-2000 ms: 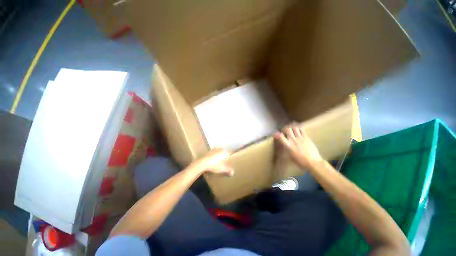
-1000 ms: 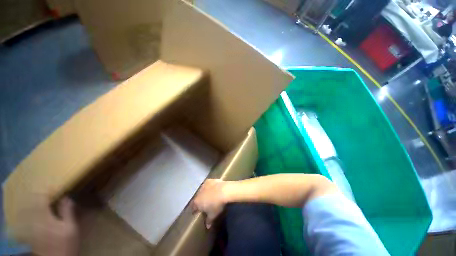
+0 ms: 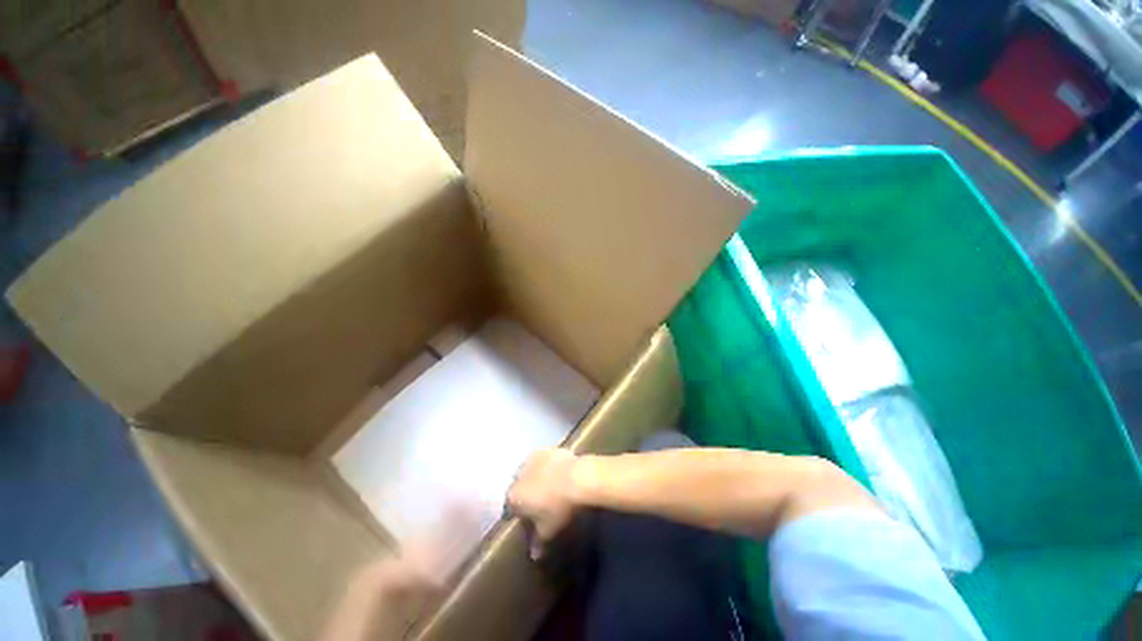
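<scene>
The open carton (image 3: 238, 501) stands before me with its flaps up. A white sheet (image 3: 470, 426) lies flat inside on its bottom, with a narrow brown strip showing along its far edge. My right hand (image 3: 545, 495) grips the carton's near rim. My left hand (image 3: 407, 582) is blurred, over the near left part of the carton by the sheet's near edge; whether it touches anything cannot be told.
The green tote bin (image 3: 802, 376) stands at the right with clear-bagged white packs (image 3: 864, 376) inside. Brown cartons (image 3: 113, 75) stand at the upper left. A red-taped carton (image 3: 150, 616) and a white sheet corner (image 3: 20, 611) show at the lower left. A red bin (image 3: 1046, 90) is far right.
The view has swung right, showing the tote bin's inside. My left hand has moved from the carton's left side to over its near part. My right hand stays on the near rim.
</scene>
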